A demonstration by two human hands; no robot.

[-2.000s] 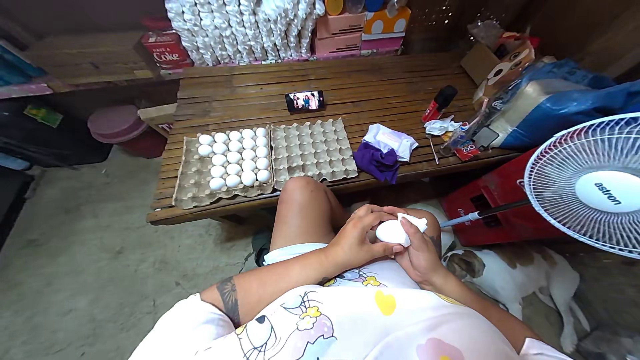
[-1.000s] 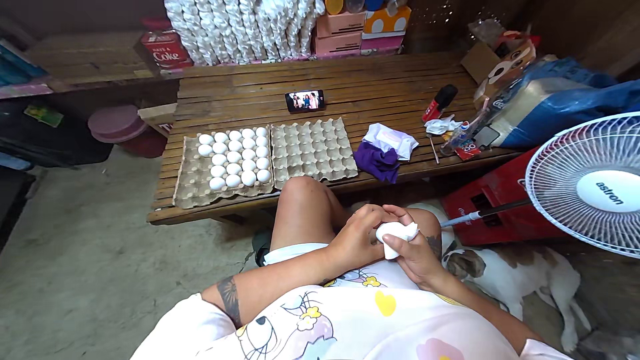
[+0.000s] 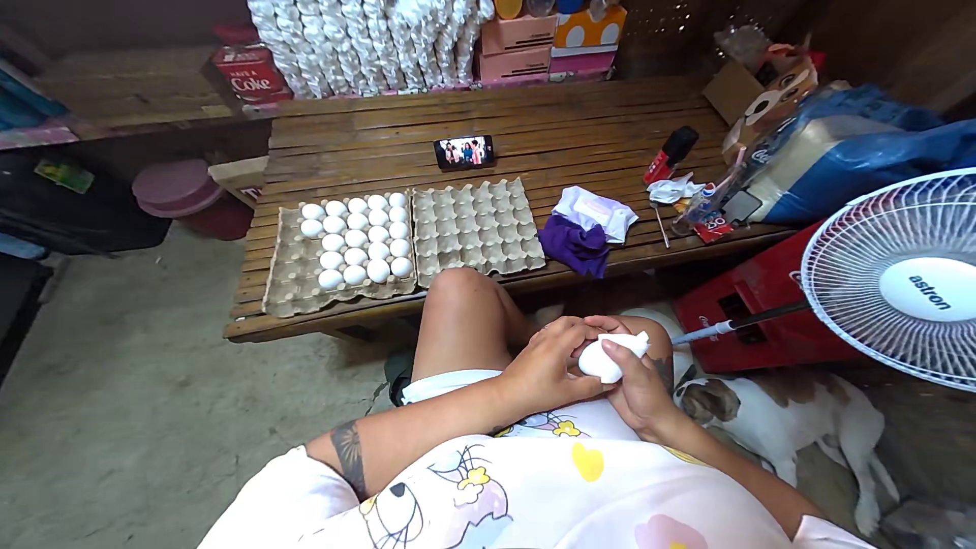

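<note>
Above my lap, my left hand [image 3: 560, 354] and my right hand [image 3: 640, 381] are both closed around a white egg [image 3: 599, 361]. White tissue or cloth [image 3: 634, 342] lies against the egg under my right thumb. Several white eggs [image 3: 355, 239] fill much of the left cardboard egg tray [image 3: 290, 278] on the slatted bamboo table. Beside it is a second egg tray [image 3: 479, 229] with bare cups. To the right of the trays lie a white and lilac wipes pack [image 3: 595, 212] and a purple cloth [image 3: 573, 245].
A phone [image 3: 464, 152] showing a picture lies behind the trays. A red can with a black cap [image 3: 671, 155] and crumpled tissue [image 3: 674, 189] are at the table's right. A white fan [image 3: 900, 282] stands at right, above a red crate [image 3: 736, 305]. A dog [image 3: 793, 419] lies on the floor beside my legs.
The egg and the white tissue or cloth have shifted and turned slightly between my hands, and my fingers have moved around them. The trays and their eggs look the same.
</note>
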